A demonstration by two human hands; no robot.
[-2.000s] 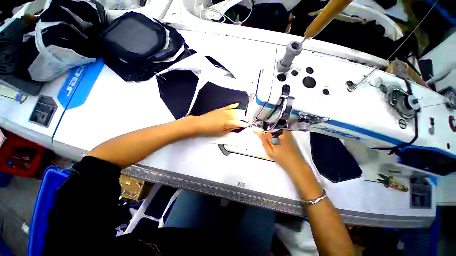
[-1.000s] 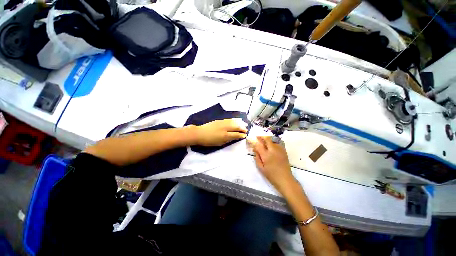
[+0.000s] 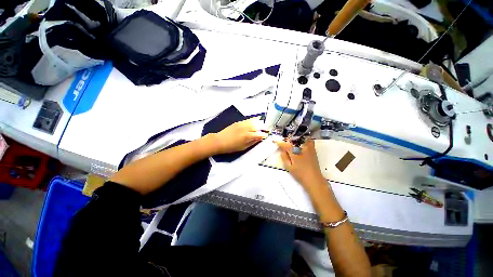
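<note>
The joined work of dark panels and white fabric lies left of the needle and hangs over the table front. My left hand lies on it, fingertips close to the presser foot. My right hand is just right of and in front of the foot, fingers bent down at the fabric edge. Whether the fingers pinch the fabric is hard to see. The industrial lockstitch machine stands over the fingertips; the needle point is hidden.
A stack of cut panels and a loose black and white bundle lie upper left. A brown patch is on the bed, with thread snips further right. A blue crate and red crate stand below left.
The dark panel right of the needle left view, and the joined work came onto the table at left. Over the last second, my right hand moved slightly right and up, nearer the presser foot.
</note>
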